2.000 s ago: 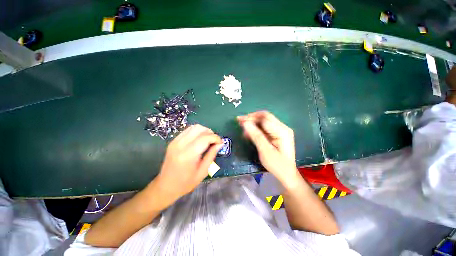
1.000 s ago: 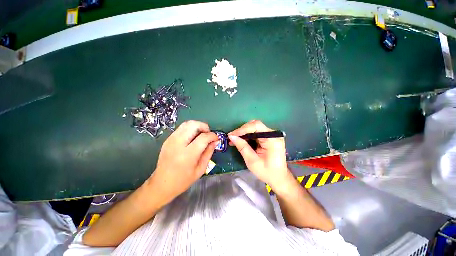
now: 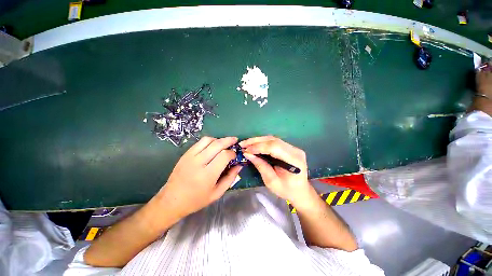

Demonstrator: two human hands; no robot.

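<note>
My left hand (image 3: 200, 171) holds a small dark blue electronic unit (image 3: 238, 156) near the bench's front edge. A small pale yellow-white square (image 3: 236, 180) hangs below the unit. My right hand (image 3: 278, 166) touches the unit's right side with its fingertips and holds black tweezers (image 3: 283, 164), whose back end points right. The tweezers' tips are hidden by the fingers. A dark tangled pile of small wired components (image 3: 182, 116) lies beyond my left hand. A small heap of white bits (image 3: 254, 85) lies right of that pile.
The pale conveyor rail (image 3: 216, 17) runs along the far side of the green bench. Another dark unit (image 3: 423, 57) lies at the right by the rail. Units with yellow-white squares are on the belt. A person's arm (image 3: 482, 86) is at the right edge; a white-clad person is at the left.
Both hands have closed in around the unit. The tweezers came into view in my right hand, and their back end now tilts lower. Units on the belt have shifted.
</note>
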